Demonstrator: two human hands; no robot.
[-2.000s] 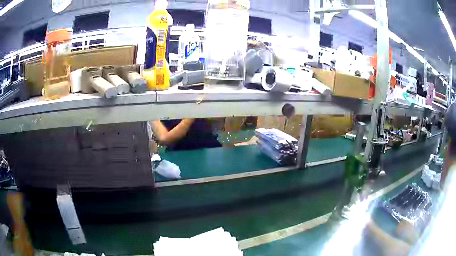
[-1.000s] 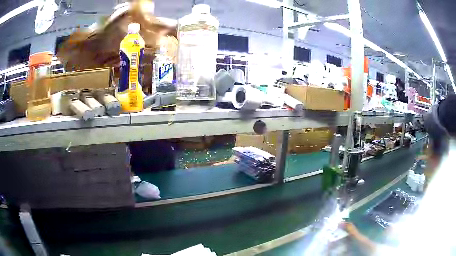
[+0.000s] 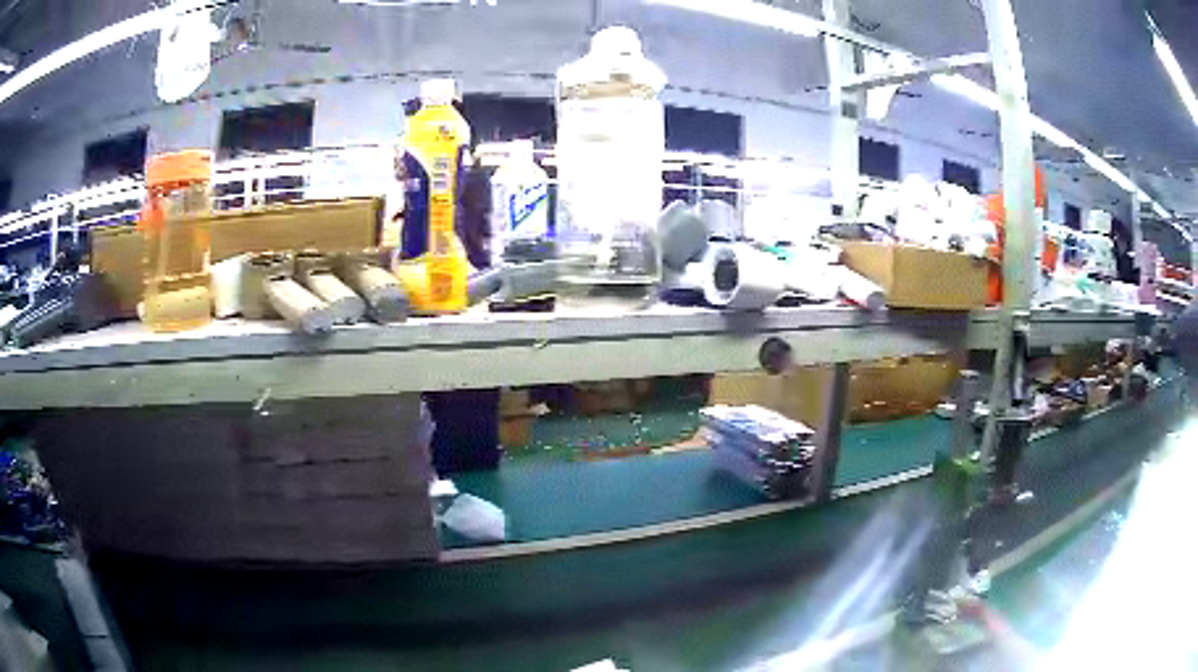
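Observation:
Neither of my hands is in view. A small tip of white paper [image 3: 598, 666] shows at the bottom edge; the rest is cut off. The dark green conveyor belt [image 3: 526, 610] runs across in front of me. A green press [image 3: 956, 525] stands at the right, blurred, with a small pale piece [image 3: 953, 635] at its base. A pale streaky blur [image 3: 841, 591] lies left of the press; I cannot tell what it is.
Above the belt, a metal shelf [image 3: 591, 339] holds an orange-yellow bottle [image 3: 436, 197], a large clear bottle [image 3: 610, 171] and grey tubes. Below it are a brown carton stack [image 3: 250, 479], a crumpled bag [image 3: 470, 516] and stacked printed packs [image 3: 759, 449]. Bright white glare covers the lower right.
The view has shifted, and the white paper has nearly dropped out at the bottom. The forearm at lower left, the arm across the belt and the hand by the press no longer show.

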